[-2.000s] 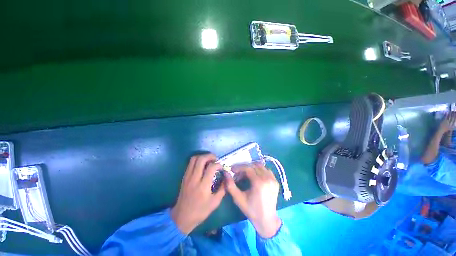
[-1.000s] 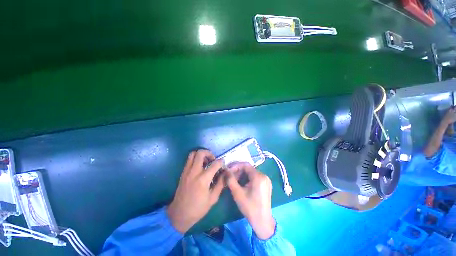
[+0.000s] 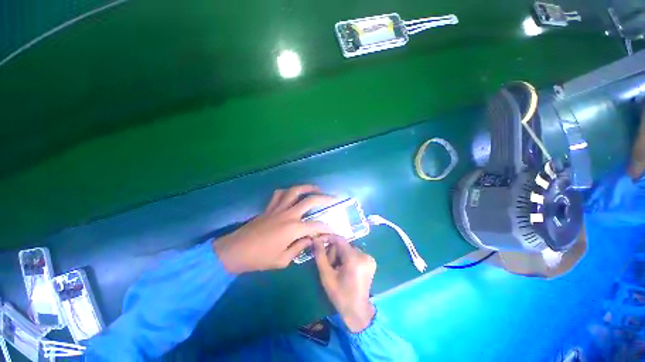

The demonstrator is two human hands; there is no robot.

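A power bank unit (image 3: pixel 344 219) lies tilted on the bench in front of me, its white cell facing up and its white cables (image 3: pixel 402 240) trailing to the right. My left hand (image 3: pixel 279 230) lies over the unit's left part, fingers on its upper edge and thumb at the lower side. My right hand (image 3: pixel 345 274) is at the unit's lower edge, thumb and forefinger pinched together. The fingertips of both hands meet there and hide the unit's left end. Whether a small tape piece is between them cannot be told.
A dark grey tape dispenser (image 3: pixel 498 212) with pale tabs stands at right, a pale ring (image 3: pixel 436 159) beside it. Waiting units (image 3: pixel 78 304) lie at lower left. The green conveyor (image 3: pixel 212 106) carries a unit (image 3: pixel 373 35) and more at far right. Another person's arm (image 3: pixel 638 152) is at the right edge.
The view has turned, so the bench edge slopes more. My left hand has moved from beside the unit's left end to lie across it. My right hand stays pinched at its lower edge.
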